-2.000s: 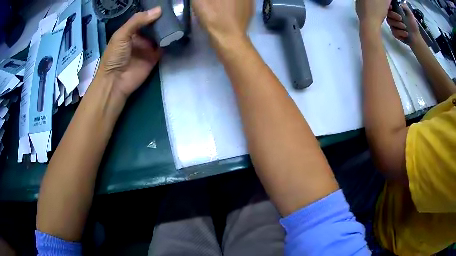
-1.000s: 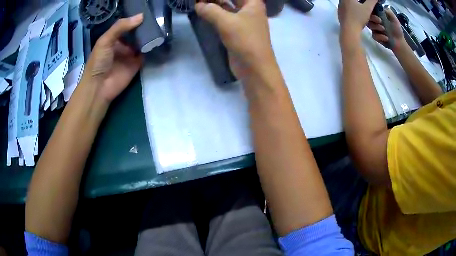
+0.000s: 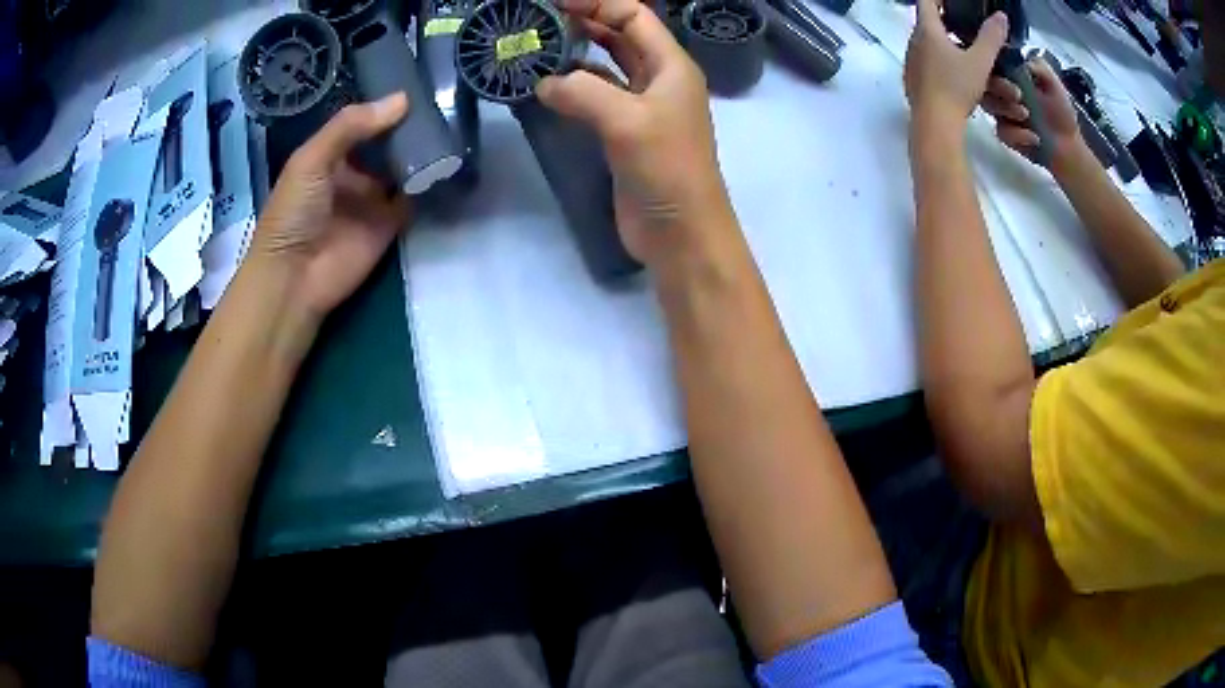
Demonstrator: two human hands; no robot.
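Note:
My left hand (image 3: pixel 329 202) is at the upper left, its thumb and fingers around the handle of a dark grey mini fan (image 3: pixel 400 121). My right hand (image 3: pixel 642 128) holds another grey mini fan (image 3: pixel 571 175) by its head, thumb and fingers at the grille's right side. A yellow-green sticker (image 3: pixel 517 45) sits on that grille. Its handle slants down to the right over the white sheet. A round spoked fan head (image 3: pixel 289 67) is beside my left hand; which handle it belongs to is not clear.
Flat blue and white cartons (image 3: pixel 110 269) overlap at the left on the green bench (image 3: pixel 323 457). More grey fans (image 3: pixel 726 40) lie at the back of the white sheet (image 3: pixel 766 242). A person in a yellow shirt (image 3: pixel 1128 444) at the right holds a dark fan (image 3: pixel 1028 101).
My right hand has drawn a fan back leftward from the right, and its stickered grille now faces up. My left hand keeps its hold. The view has shifted slightly.

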